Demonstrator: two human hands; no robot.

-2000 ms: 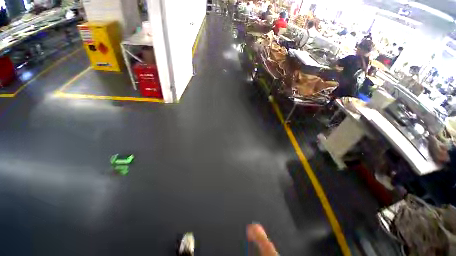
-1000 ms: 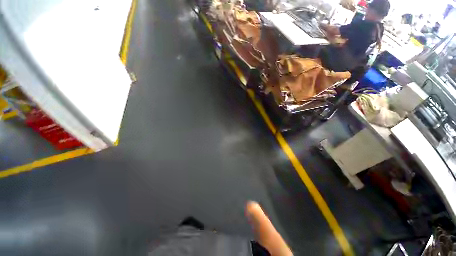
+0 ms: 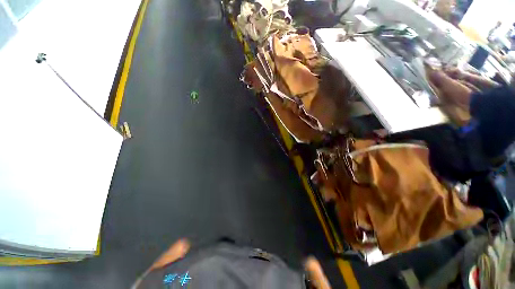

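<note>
My left hand (image 3: 169, 257) is at the bottom edge, left of my dark clothed body, blurred and mostly cut off. My right hand (image 3: 317, 273) is at the bottom edge on the other side, also blurred and cut off. Neither shows whether it holds anything. Ahead on the right, a heap of brown bag panels (image 3: 401, 192) lies beside the yellow floor line, with straps bunched at its left side. A second heap of brown panels (image 3: 296, 73) lies beyond it, and beige panels (image 3: 262, 20) lie behind that.
A white pillar or panel (image 3: 51, 147) stands at the left. The grey aisle floor (image 3: 186, 163) runs between it and the yellow line (image 3: 316, 209). A white sewing table (image 3: 378, 84) is at the right, where a person in dark sleeves (image 3: 491, 118) works. Greyish cloth (image 3: 497, 254) lies lower right.
The view has moved forward along the aisle, so the brown heaps and the person are nearer. My left hand has come into the picture; my right hand shows lower.
</note>
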